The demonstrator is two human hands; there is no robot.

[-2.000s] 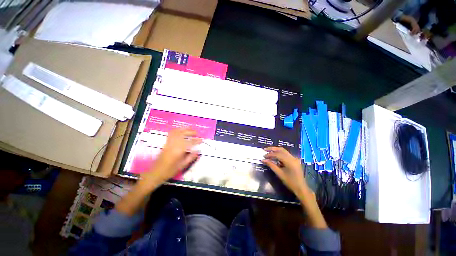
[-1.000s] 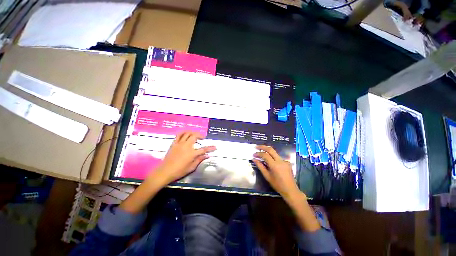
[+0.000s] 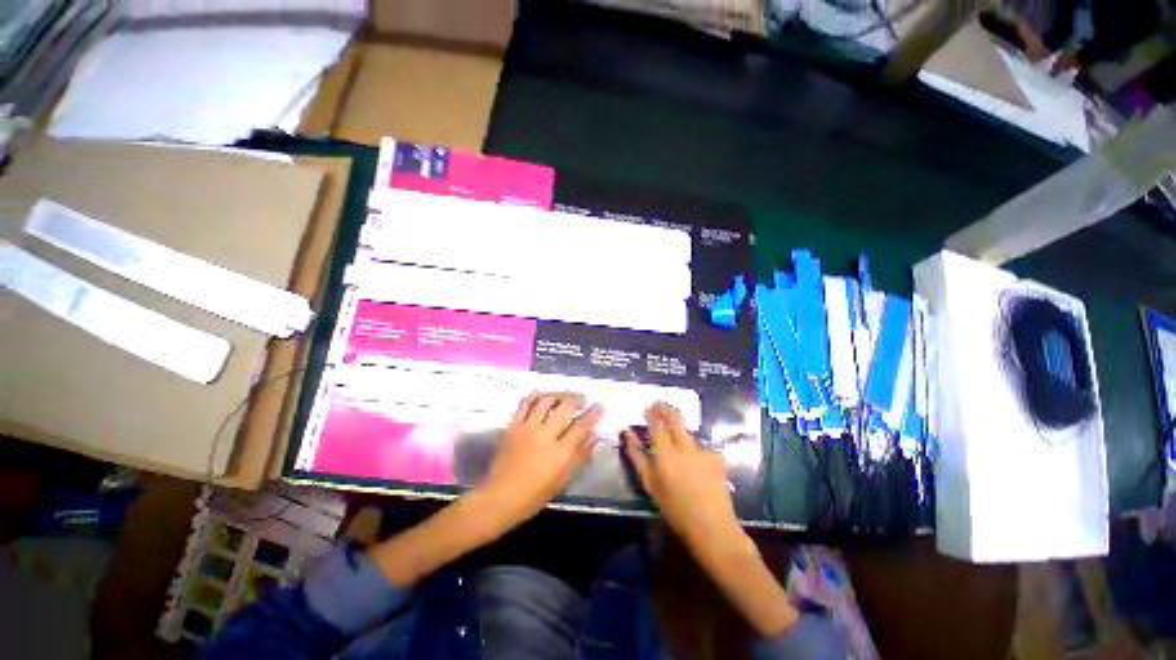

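Note:
A long white strip [image 3: 451, 386] lies on the lower part of the glossy pink-and-black printed sheet [image 3: 387, 445], its rounded end at the right. My left hand [image 3: 542, 451] rests on the strip's lower edge with fingertips down. My right hand [image 3: 677, 464] is just to the right, fingertips also down at the strip's lower edge. Too small to tell whether either hand pinches anything. More white strips [image 3: 529, 264] lie in rows on the upper sheet.
Right of the sheet is a fanned pile of blue strips [image 3: 806, 335] with black leads. A white box [image 3: 993, 477] holds a coiled black wire [image 3: 1047, 361]. Blue liner bits [image 3: 729, 303] lie on the sheet. Cardboard sheets [image 3: 142, 413] at left hold two white strips. Another person's hand [image 3: 1060, 62] shows upper right.
My left hand has moved right and slightly down along the strip. My right hand has shifted slightly left and down. The hands are closer together and more of the strip shows.

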